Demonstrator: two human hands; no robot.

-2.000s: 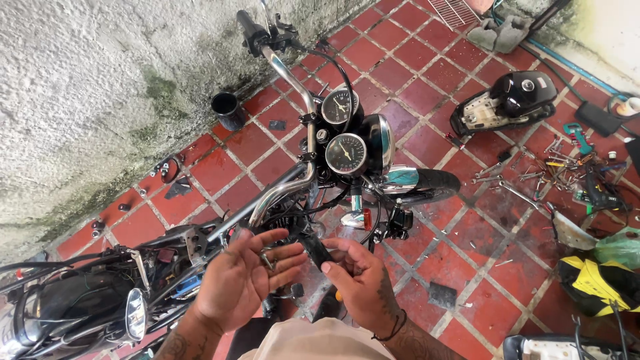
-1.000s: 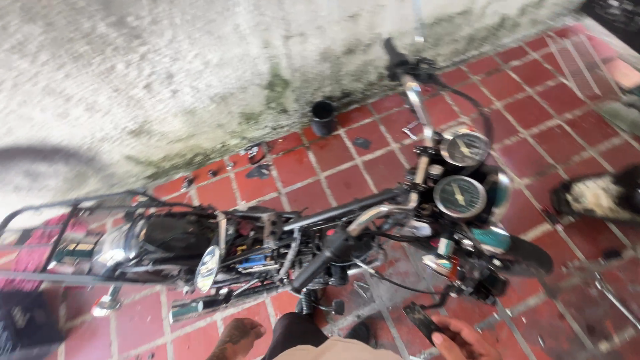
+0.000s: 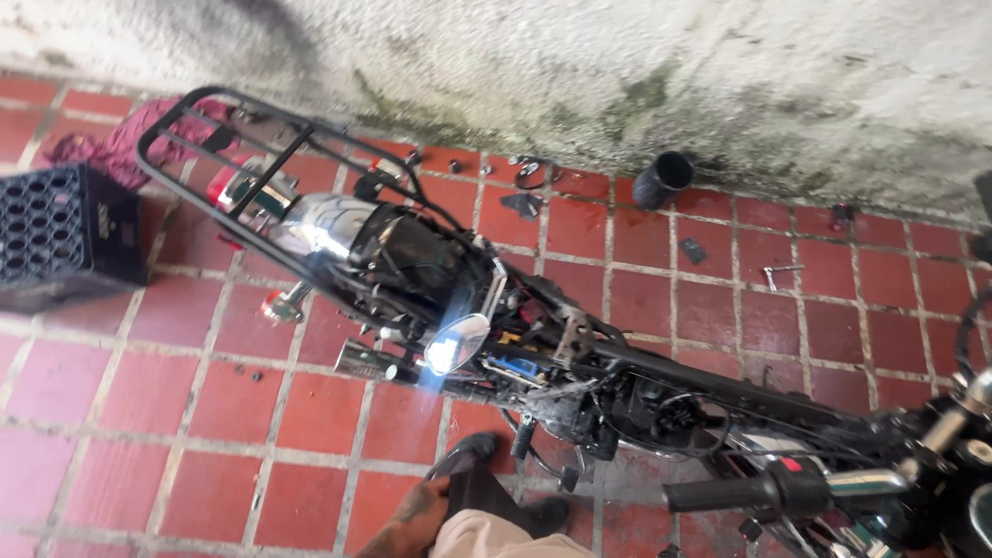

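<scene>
My left hand (image 3: 428, 504) hangs low at the bottom centre against my dark trouser leg; its fingers are mostly hidden, so whether it holds anything does not show. My right hand is out of the frame. In front of me stands a partly stripped motorcycle, its bare black frame (image 3: 697, 380) running from the rear rack (image 3: 287, 155) at upper left to the handlebar grip (image 3: 721, 494) at lower right. A round mirror (image 3: 457, 343) lies over the middle, near a blue part (image 3: 515, 367) inside the frame. The chrome rear fender (image 3: 322, 225) sits under the rack.
A dark plastic crate (image 3: 116, 232) stands at the left beside a crumpled pink cloth (image 3: 147, 139). Along the mouldy wall are a black cup (image 3: 663, 180), small loose parts (image 3: 530, 173) and a dark scrap (image 3: 521, 204). A metal T-shaped tool (image 3: 781, 275) lies on the tiles.
The view has swung left toward the motorcycle's rear. Two seconds ago both my hands were up near the handlebar, with a dark object at my right hand; that hand has since gone out of view.
</scene>
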